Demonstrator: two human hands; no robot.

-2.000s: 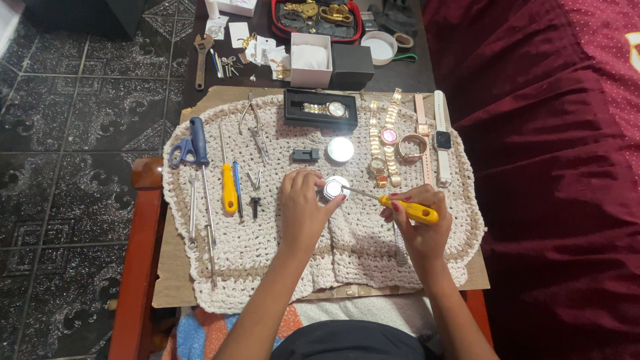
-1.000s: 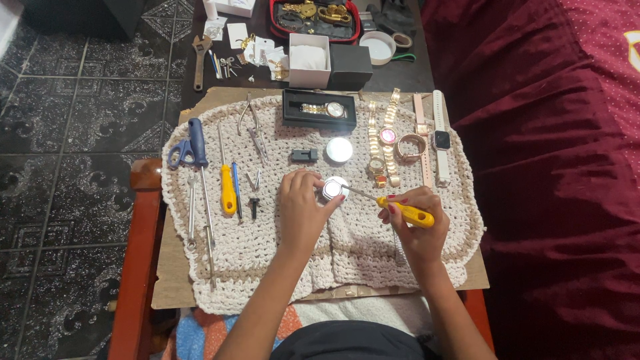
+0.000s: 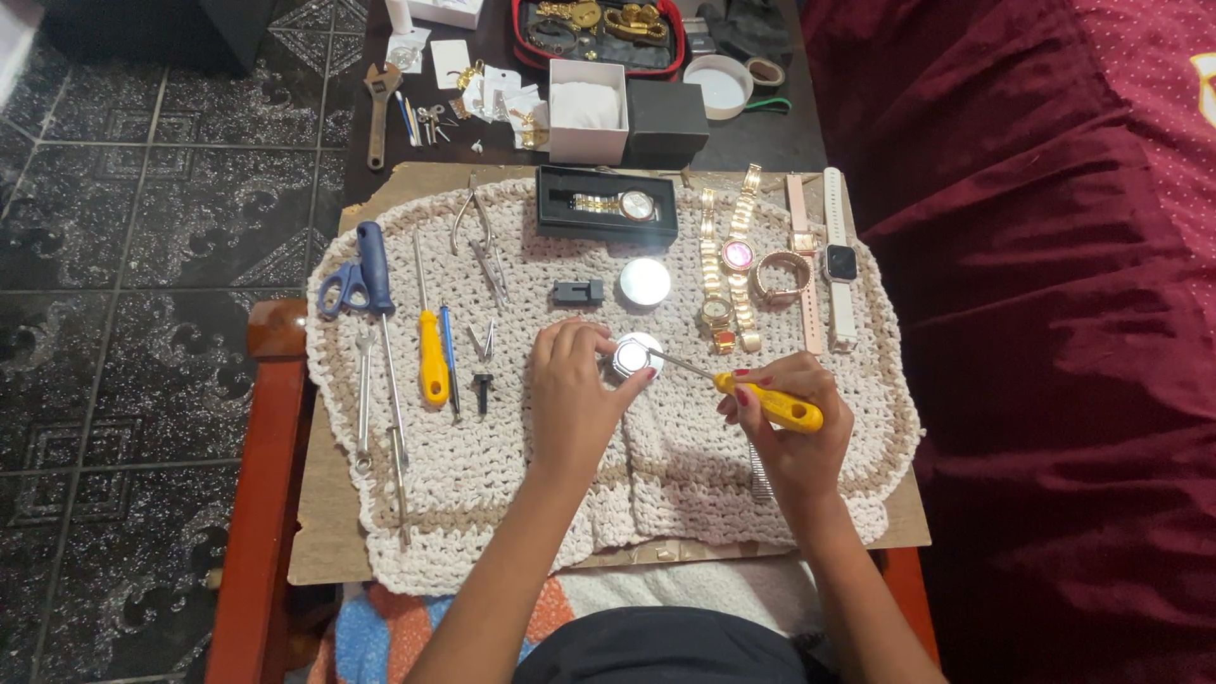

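Thumb and fingers of my left hand [image 3: 581, 389] hold a round silver watch case [image 3: 632, 357] from its left and lower sides, on a crocheted cream mat [image 3: 532, 475]. In my right hand [image 3: 793, 418] is a yellow-handled screwdriver [image 3: 774, 404], its tip at the case's upper right edge. A metal link band [image 3: 761, 472] lies partly hidden beside my right hand. Just above the case sit a shiny round metal disc [image 3: 645, 282] and a small dark grey block tool [image 3: 578, 293].
Scissors [image 3: 346, 288], a blue-handled screwdriver [image 3: 374, 271], a second yellow screwdriver [image 3: 433, 361] and a wrench [image 3: 364, 399] lie left. Several watches, including a white smartwatch [image 3: 840, 263], lie right. Behind are a boxed watch [image 3: 608, 205], an adjustable wrench [image 3: 381, 114] and a red-edged case [image 3: 682, 43].
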